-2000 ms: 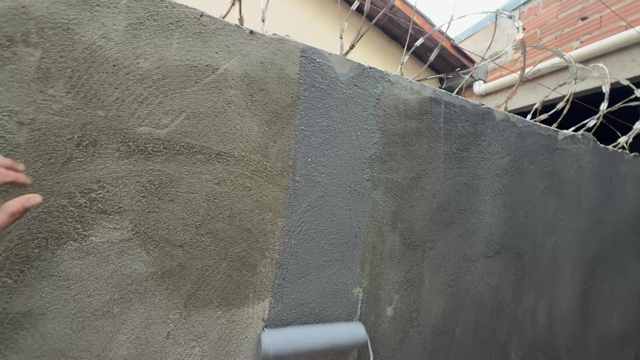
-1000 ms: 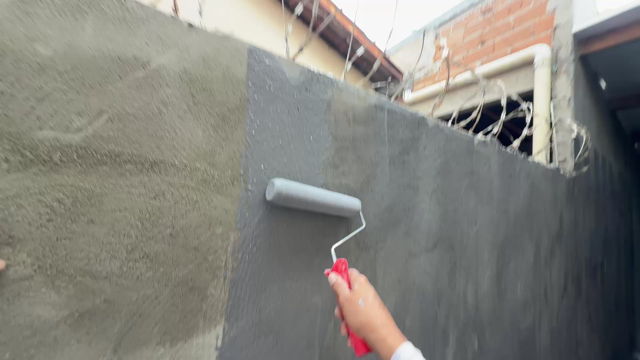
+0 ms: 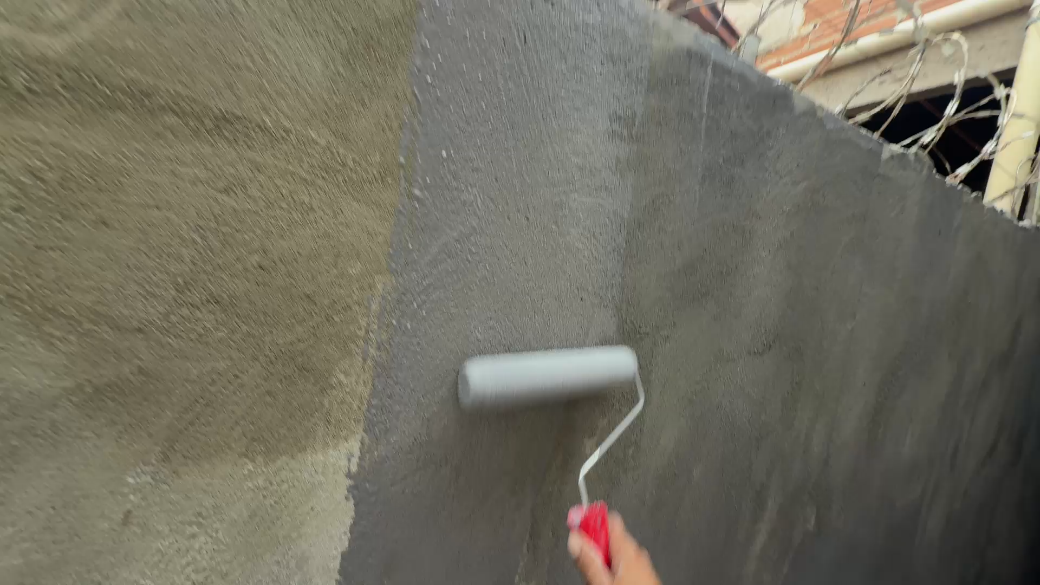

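Note:
My right hand (image 3: 613, 556) comes in at the bottom, a little right of centre, closed around the red handle of a paint roller. The roller's grey-coated sleeve (image 3: 548, 376) lies nearly level against the wall, slightly blurred, and a bent white wire frame (image 3: 611, 439) joins it to the handle. Above the sleeve runs a strip of fresh grey paint (image 3: 520, 195). Left of that strip the rough cement wall (image 3: 203, 219) is bare and brownish; to its right the surface is darker grey (image 3: 812, 349). My left hand is out of view.
Coiled razor wire (image 3: 934, 97) runs along the sloping top edge of the wall at upper right. Behind it are a cream pipe (image 3: 902, 39), an upright pipe (image 3: 1011, 142), a dark opening and some brickwork.
The right hand and roller are lower on the wall than one second ago. The left hand, partly seen at the left edge earlier, has gone from view. The view has shifted closer to the wall.

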